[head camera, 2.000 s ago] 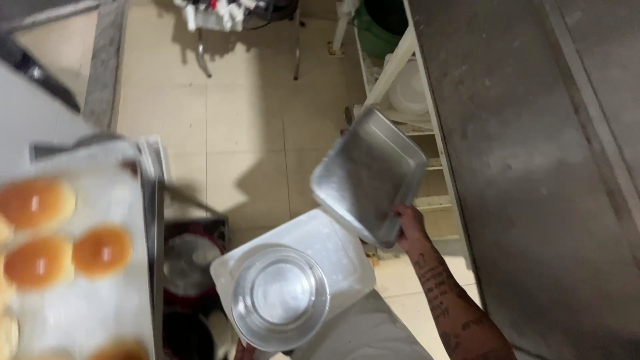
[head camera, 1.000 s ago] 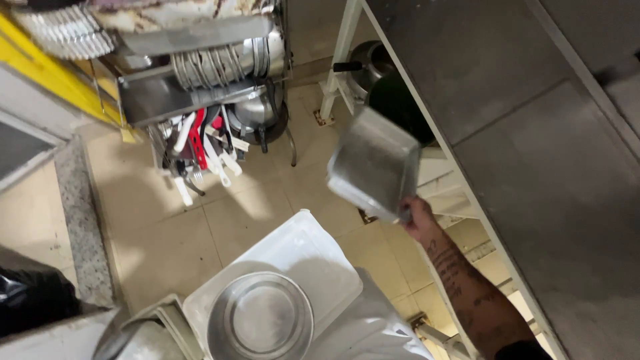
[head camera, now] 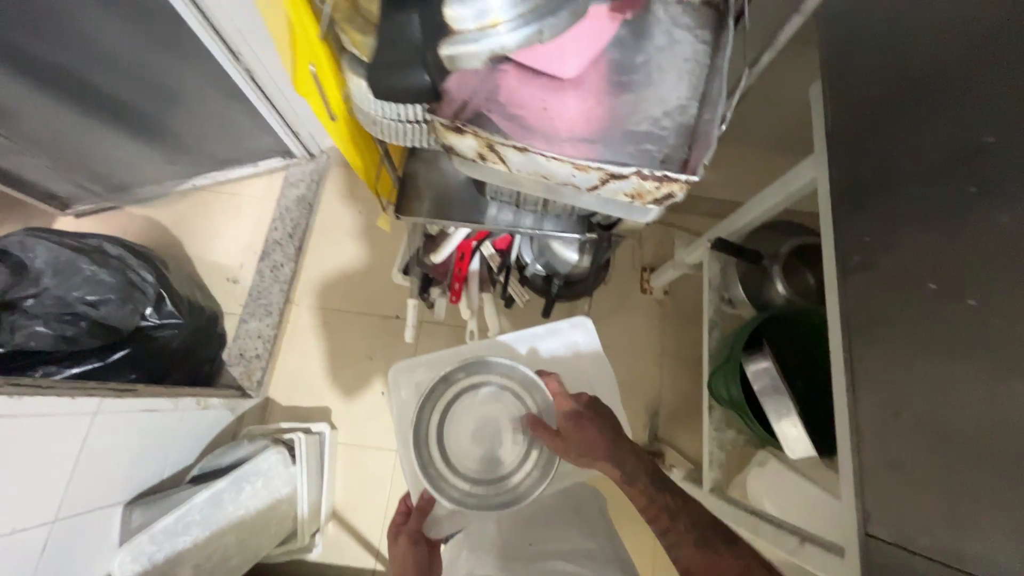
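Observation:
A round aluminium cake pan lies on a white plastic tray in front of my body. My right hand grips the pan's right rim, its thumb over the inside edge and the fingers outside. At the near left edge of the tray, my left hand holds on, close to the pan's lower rim; part of its grip is hidden below the tray. A white apron shows beneath the tray.
Ahead stands a rack with a rusty-edged metal tray, pans and hanging utensils. At right, a steel table covers a shelf with a green bucket and a pot. White plastic bins and a black bag are at left.
The rectangular metal pan that my right hand held is no longer in it; that hand now grips the round pan. The view has moved toward the rack.

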